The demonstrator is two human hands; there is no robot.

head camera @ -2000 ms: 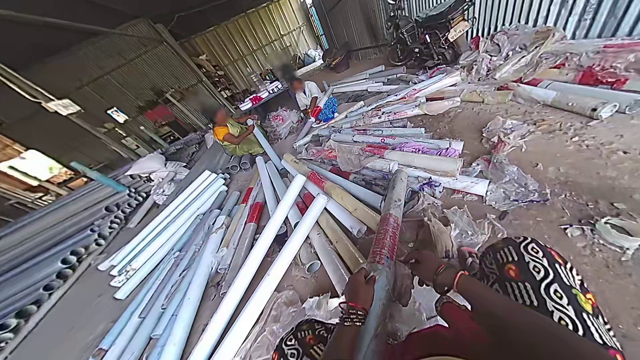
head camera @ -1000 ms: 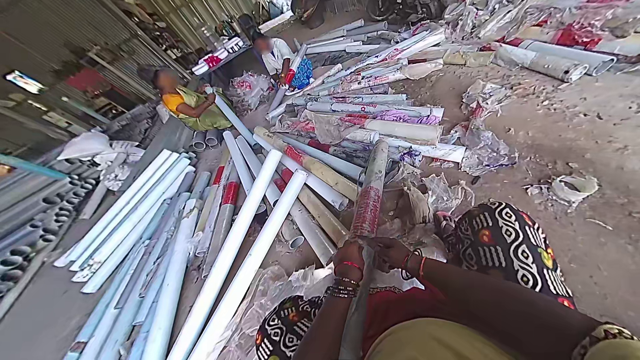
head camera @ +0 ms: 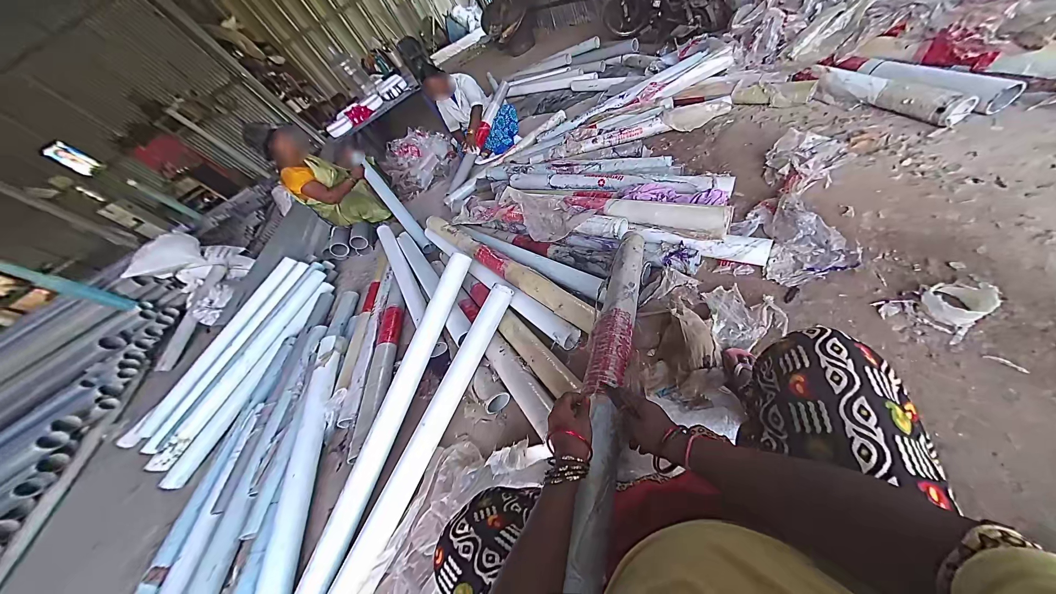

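Observation:
A grey plastic pipe (head camera: 596,462) with a red printed wrapping band (head camera: 609,346) lies lengthwise across my lap, its far end pointing up and away from me. My left hand (head camera: 571,425) grips its left side just below the red band. On the opposite side, my right hand (head camera: 645,422) has its fingers on the pipe at the lower edge of the band; its fingertips are partly hidden. Crumpled clear plastic film (head camera: 437,503) lies by my patterned garment on the left.
Two white pipes (head camera: 421,396) slant close on my left, beside piled pipes (head camera: 239,355). More wrapped pipes (head camera: 643,214) lie ahead. Two seated people (head camera: 326,186) hold pipes further off. A torn plastic ring (head camera: 961,304) lies on dirt ground (head camera: 907,247) at right.
Both hands have stayed at the pipe, now close to the lower edge of its red band. The view has shifted since the earliest frame.

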